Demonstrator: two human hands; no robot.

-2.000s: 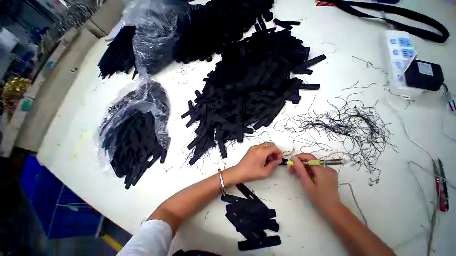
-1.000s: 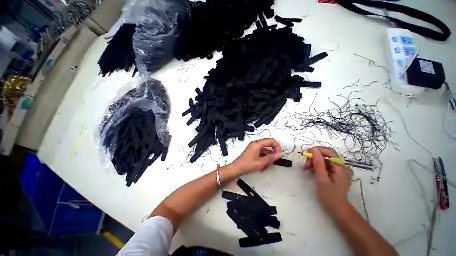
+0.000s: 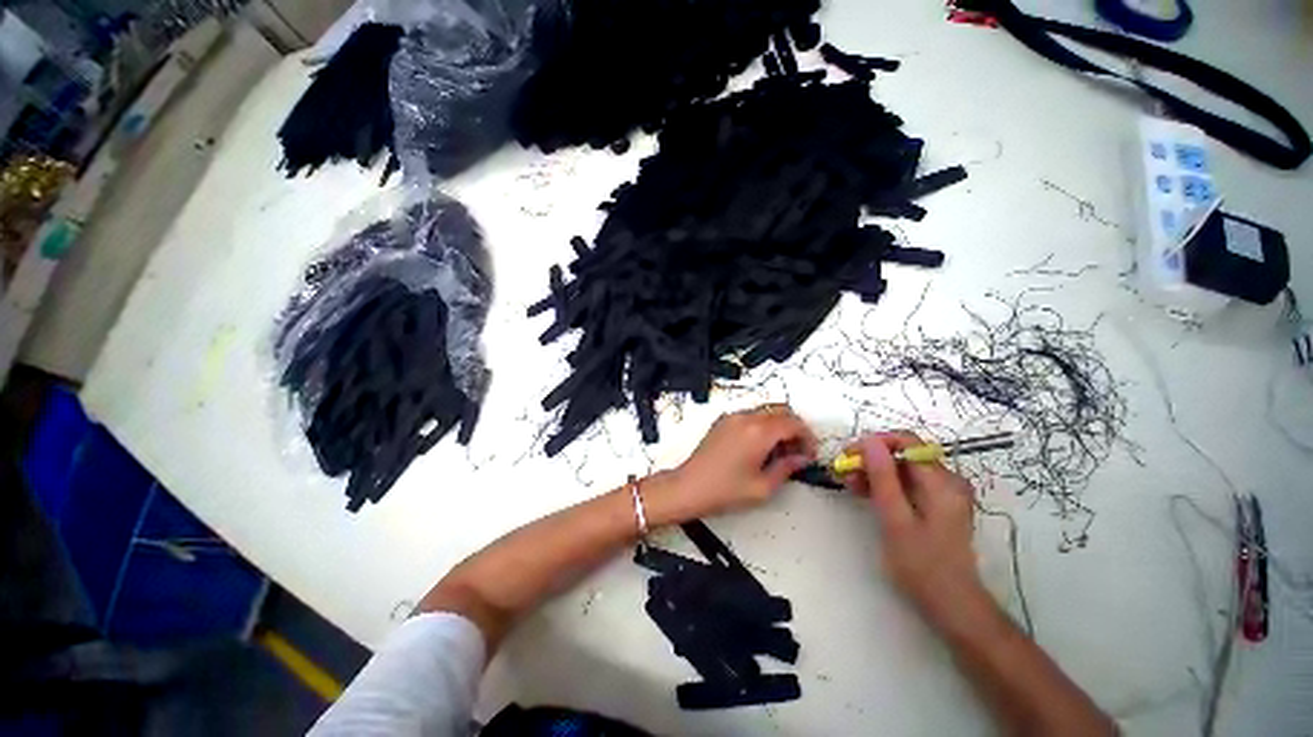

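Observation:
My left hand [image 3: 752, 458] holds a short black fabric tab [image 3: 821, 477] between its fingertips; the fingers hide part of it. My right hand [image 3: 914, 497] holds a yellow pen-like tool [image 3: 922, 454] with a thin grey shaft pointing right. The tool's left end is at the tab. A small group of black tabs [image 3: 720, 619] lies below my left wrist. The main black tab pile [image 3: 734, 245] lies beyond my hands.
Thread clippings [image 3: 1008, 382] lie right of the pile. A clear bag of tabs [image 3: 382, 353] lies left, a second plastic bag [image 3: 468, 87] upper left. Right: power strip [image 3: 1174, 202], black adapter [image 3: 1235, 256], red-handled tool [image 3: 1253, 576], black strap [image 3: 1152, 79], blue ring [image 3: 1145, 17].
My right hand has moved left, bringing the yellow tool from a gap to the right back to the tab at my left fingertips. The view has shifted slightly.

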